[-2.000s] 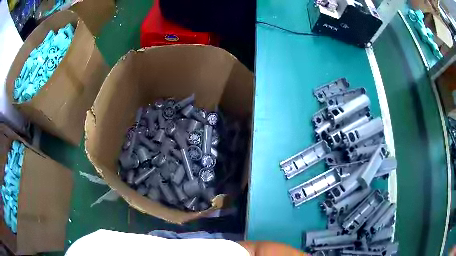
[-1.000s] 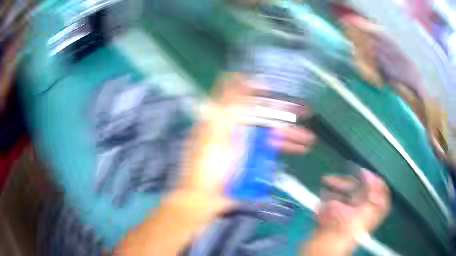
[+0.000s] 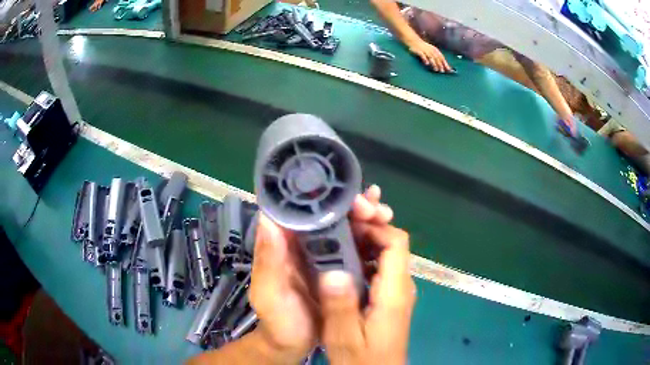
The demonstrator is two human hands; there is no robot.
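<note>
A dark grey handheld fan unit (image 3: 306, 175) is held up in the middle of the view, its round head on top with the spoked grille facing me. My left hand (image 3: 279, 296) wraps the left side of the handle just below the head. My right hand (image 3: 370, 285) holds the handle from the right, with its thumb on the face below an oval opening. The lower handle is hidden by the hands. Loose grey handle covers (image 3: 151, 219) lie piled on the green bench at the left.
A black device (image 3: 44, 139) stands at the far left. The dark green conveyor belt (image 3: 456, 192) with pale edging crosses behind the fan. Another grey unit (image 3: 581, 338) lies at the lower right. Across the belt are people's arms (image 3: 420, 46), grey parts (image 3: 292, 30) and a cardboard box (image 3: 214, 16).
The view has swung from the boxes at the left to the bench and belt. Both hands, blurred and apart one second ago, are now together around the fan. The blue item seen then is not visible now.
</note>
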